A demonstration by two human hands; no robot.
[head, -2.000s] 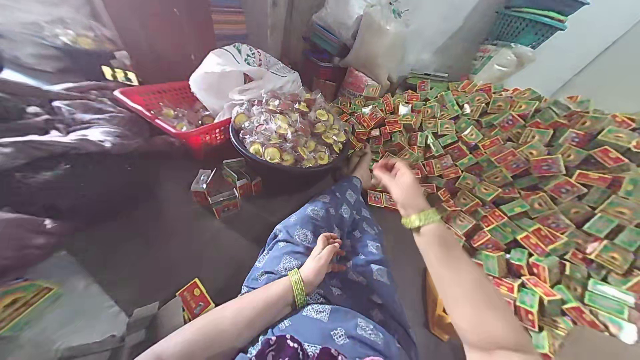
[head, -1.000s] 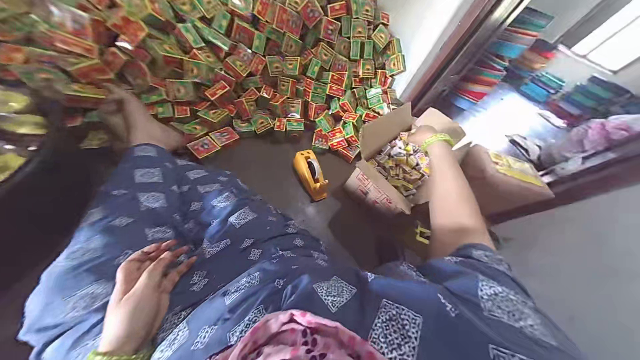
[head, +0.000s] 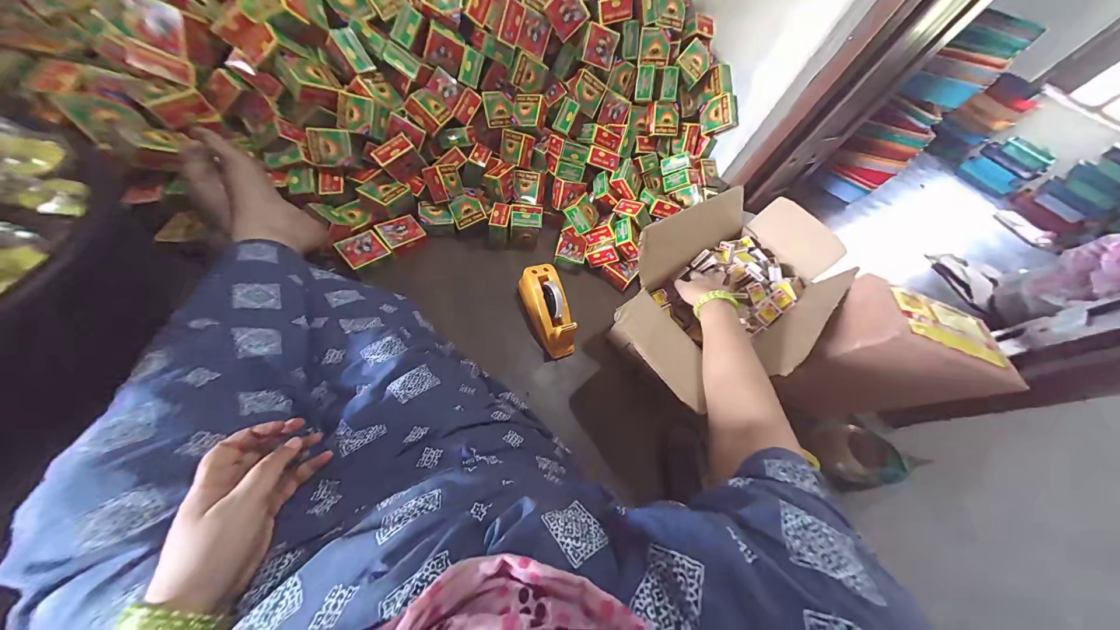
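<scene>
My left hand [head: 241,499] rests on the blue patterned cloth over my leg, fingers loosely apart, holding nothing. My right hand [head: 703,287] reaches into an open cardboard box [head: 687,229] filled with small yellow and white packets [head: 763,282]. The fingers are partly hidden among the packets, so whether they grip one does not show. Left of this box, a yellow tape dispenser [head: 548,313] stands on the dark floor. Past my bare foot spreads a large heap of small red and green boxes [head: 516,105].
At the left edge is a dark tub [head: 87,254] holding yellow wrapped items. A closed carton [head: 892,359] sits right of the open box, beside a door frame [head: 840,96]. Stacks of coloured material [head: 901,131] lie beyond it. A plastic bag [head: 862,451] is on the floor.
The view has swung far to the right since the oldest frame. My right hand, earlier raised near my foot, is now in the cardboard box; since one second ago it has shifted toward the box's left side.
</scene>
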